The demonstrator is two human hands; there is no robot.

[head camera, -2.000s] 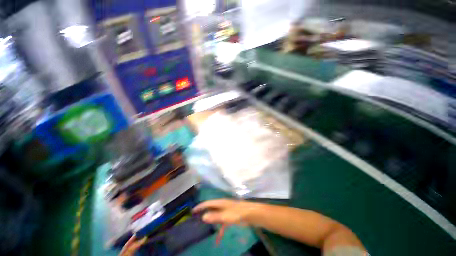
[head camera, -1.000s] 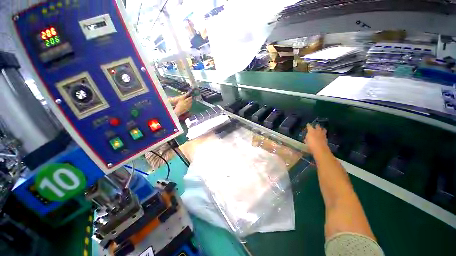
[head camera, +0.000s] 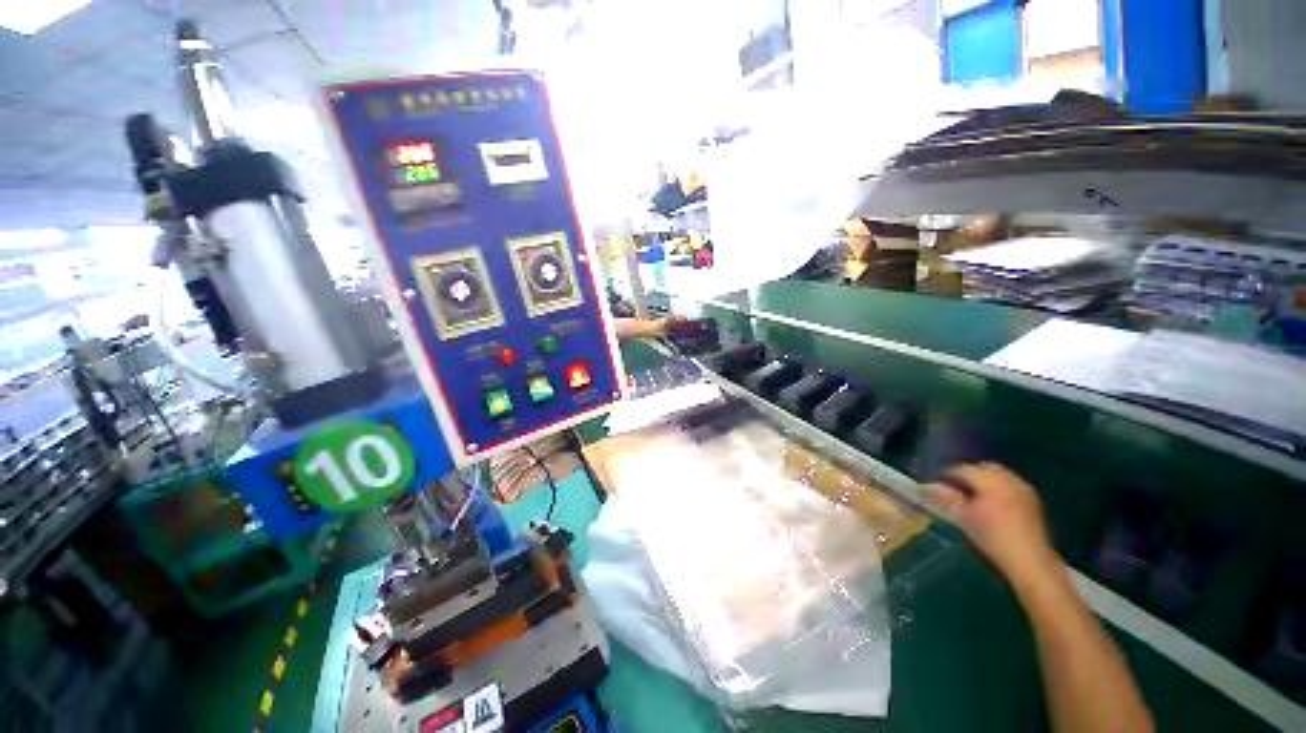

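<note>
My right hand [head camera: 998, 518] is over the near edge of the green conveyor belt, fingers bent and pointing left; a dark blurred shape lies just beyond the fingertips, and I cannot tell whether the hand holds anything. Dark housings [head camera: 832, 404] stand in a spaced row on the belt. My left hand is out of the picture. The heat press with its silver cylinder [head camera: 281, 294] and green "10" sign [head camera: 355, 465] stands at left, its press head above the orange-brown fixture [head camera: 473, 647].
A blue control box [head camera: 494, 272] stands beside the press. Clear plastic film [head camera: 774, 551] lies over a brown board [head camera: 864, 501] and a white bag [head camera: 630, 587] right of the press. Another person's arm [head camera: 645, 328] reaches to the belt's far end. Stacked sheets [head camera: 1038, 258] lie beyond the belt.
The view has tilted up and turned left, so the press cylinder now shows. My right hand was further over the belt at a dark housing and is now nearer its edge.
</note>
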